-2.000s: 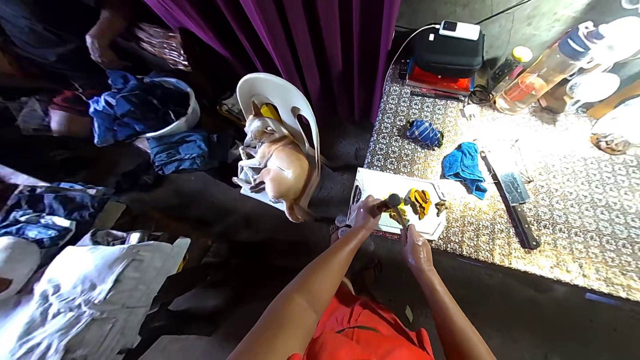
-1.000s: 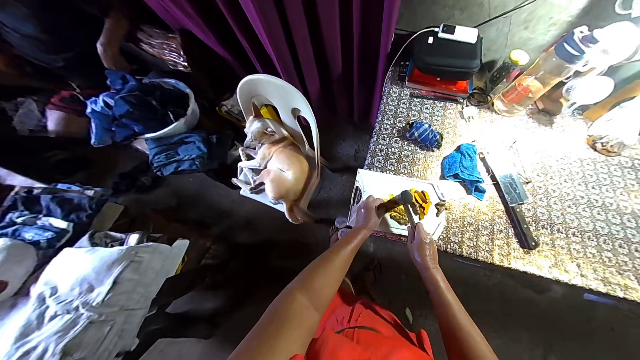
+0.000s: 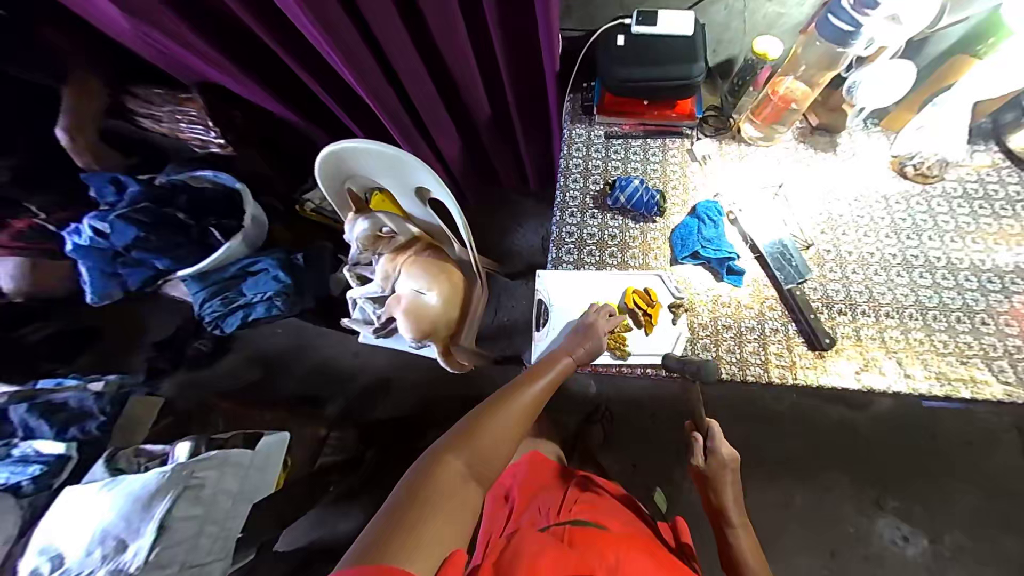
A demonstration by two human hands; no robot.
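My left hand [image 3: 594, 330] reaches onto a white cutting board [image 3: 560, 298], its fingertips at crushed yellow-brown pieces [image 3: 618, 344]; whether it grips any is hidden. Orange-yellow slices, which look like turmeric [image 3: 642, 309], lie just right of those fingers, and a small brown piece [image 3: 678, 310] is at the board's right side. Low beside the table's front edge, my right hand [image 3: 714, 454] is closed on the handle of a mallet or hammer [image 3: 690, 367], whose dark head is at the board's lower right corner.
A long knife [image 3: 788, 296] lies right of a blue cloth [image 3: 708, 242] on the patterned tablecloth. Farther back are a blue checked bundle [image 3: 635, 197], a black case [image 3: 652, 60] and a bottle [image 3: 788, 96]. A dog [image 3: 416, 288] lies on a white chair [image 3: 384, 160] at left.
The hammer has moved from over the board to its lower right corner, with my right hand now below the table edge. My left hand has moved right, to the crushed pieces.
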